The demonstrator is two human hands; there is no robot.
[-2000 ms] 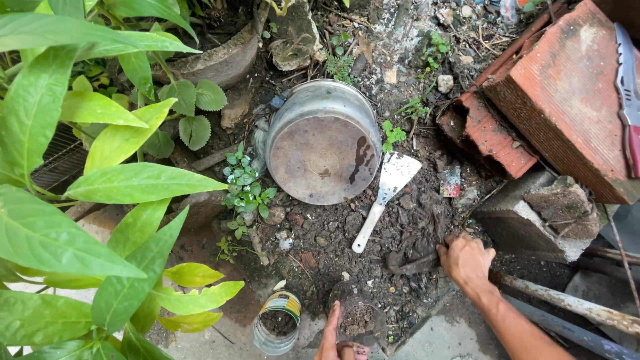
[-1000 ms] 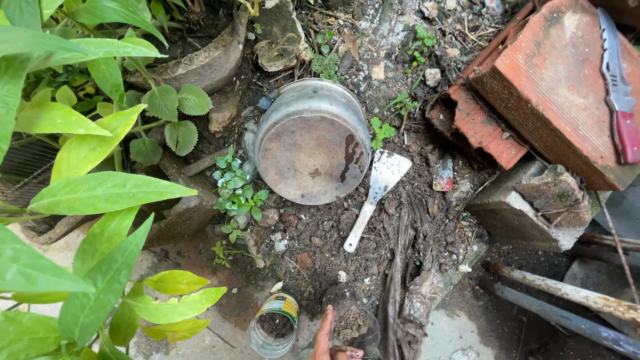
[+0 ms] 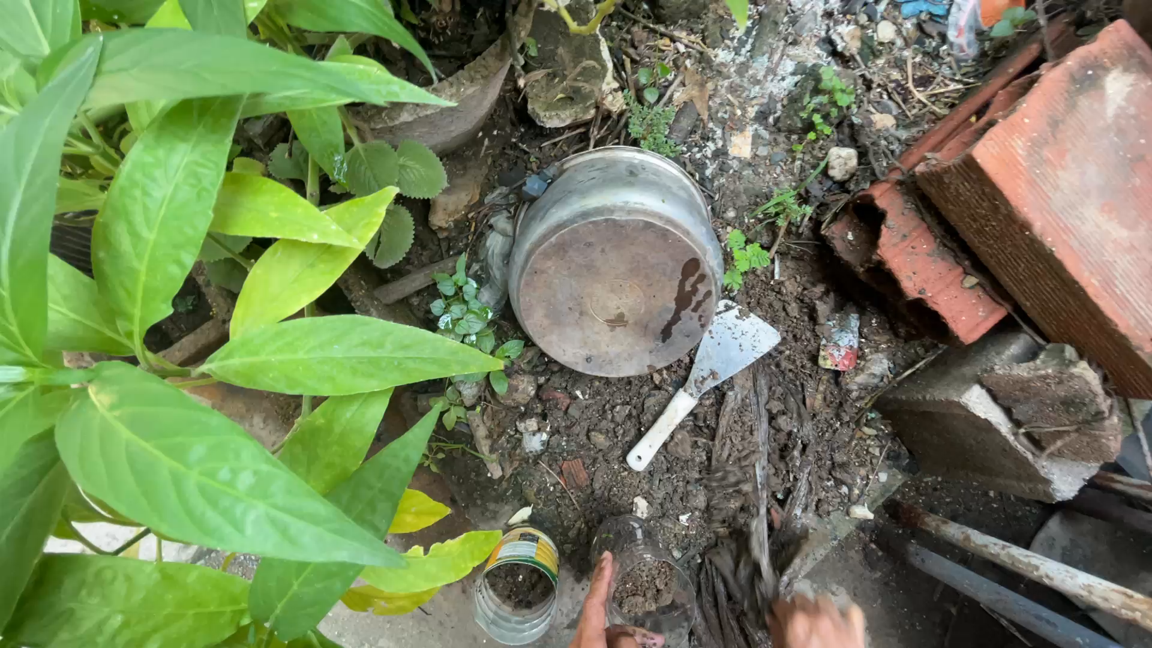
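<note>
My left hand is at the bottom edge against a clear plastic container with soil in it, the index finger along its left side. Blurred, my right hand is at the bottom beside a dark, crumpled strip of fibrous material; whether it grips the strip is unclear. Left of the container, a clear jar with a yellow and green label also holds soil. A scraper with a white handle lies on the dirt, its blade beside an upturned metal pot.
Leafy green plants overhang the left side. Red hollow bricks and a broken concrete block are stacked at the right. Rusty metal pipes lie at the lower right. A small crumpled packet rests on the soil.
My right hand was on the soil right of the scraper two seconds ago, went out of view, and is now at the bottom edge. The dark strip now reaches down to the bottom. My left hand stays by the container.
</note>
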